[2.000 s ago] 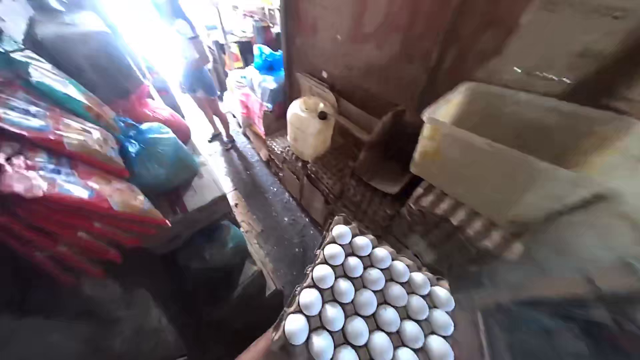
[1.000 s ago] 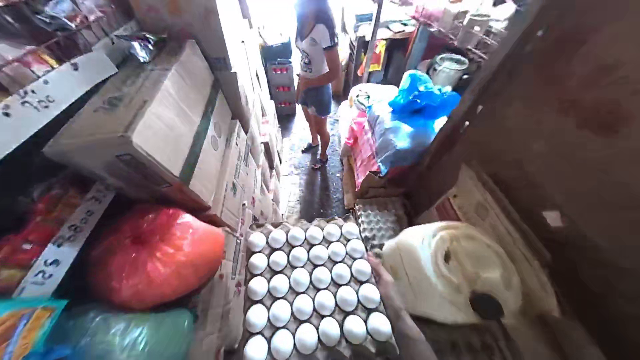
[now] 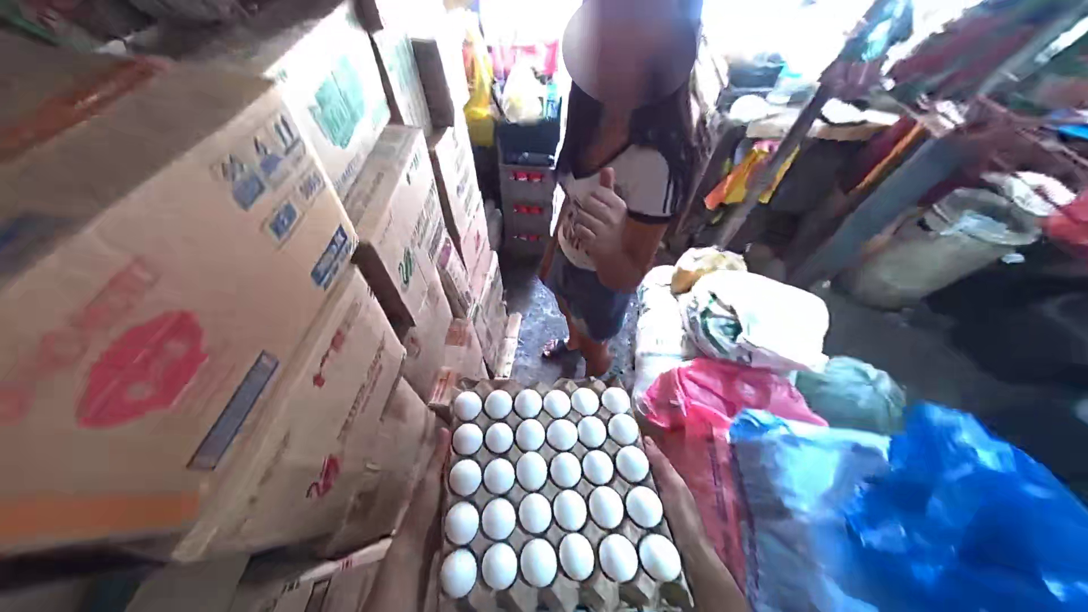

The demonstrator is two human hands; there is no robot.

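A grey cardboard egg tray (image 3: 544, 501), filled with rows of white eggs (image 3: 563, 468), is held level in front of me at the bottom centre. My left hand (image 3: 425, 501) grips its left side, with the fingers partly hidden by the tray. Along the opposite side, my right hand (image 3: 676, 497) holds the tray's edge. Whether more trays are stacked under this one cannot be told.
Printed cardboard boxes (image 3: 255, 280) are stacked high on the left. A person (image 3: 608, 195) stands in the narrow aisle ahead, one hand raised. On the right lie a pink sack (image 3: 722, 391), a white plastic bag (image 3: 756, 319) and a blue plastic bag (image 3: 969, 510).
I have moved forward along the aisle with the egg tray, and the view has swung round. The person ahead is much nearer and now has a hand raised.
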